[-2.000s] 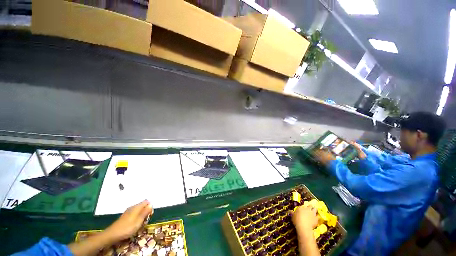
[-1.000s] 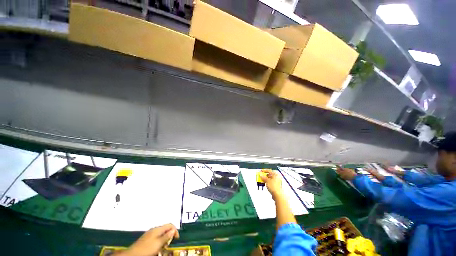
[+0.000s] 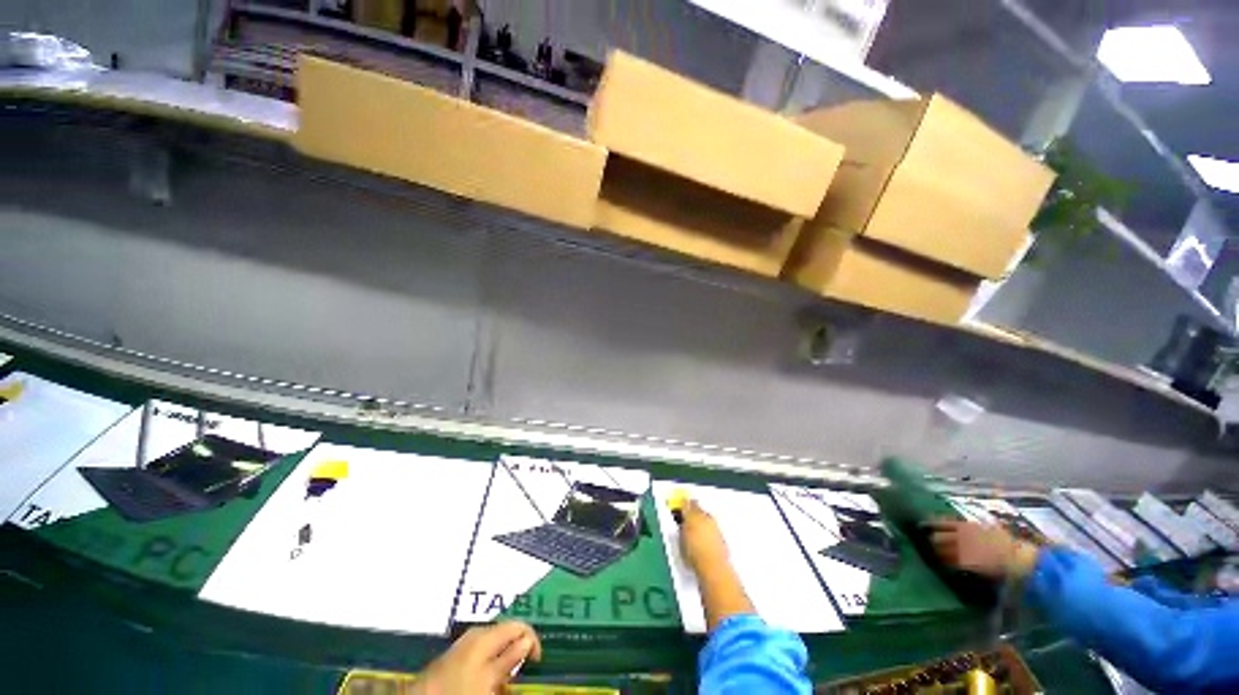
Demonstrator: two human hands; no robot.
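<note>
My right hand (image 3: 707, 554) reaches onto the white panel right of the centre picture, its fingertips at a yellow-topped accessory (image 3: 677, 502). My left hand (image 3: 478, 663) is at the bottom edge above the yellow-rimmed tray (image 3: 374, 683), fingers bent; whether it holds a small piece cannot be told. Another yellow-topped accessory (image 3: 326, 475) lies on the left white panel (image 3: 394, 543), with a small dark piece (image 3: 302, 538) below it. The divided carton (image 3: 890, 675) is cut off at the bottom right, with a yellow piece in it.
Printed TABLET PC boxes (image 3: 564, 570) lie along the green surface. A neighbour's blue sleeve (image 3: 1128, 611) and hand (image 3: 981, 546) are at right, beside a blurred green item (image 3: 917, 496). Open brown cartons (image 3: 449, 143) stand on the shelf above the grey partition (image 3: 367, 319).
The view has shifted left. My right hand went from the divided carton to the white panel with a yellow-topped accessory. My left hand is lower in the picture, and the trays are mostly cut off.
</note>
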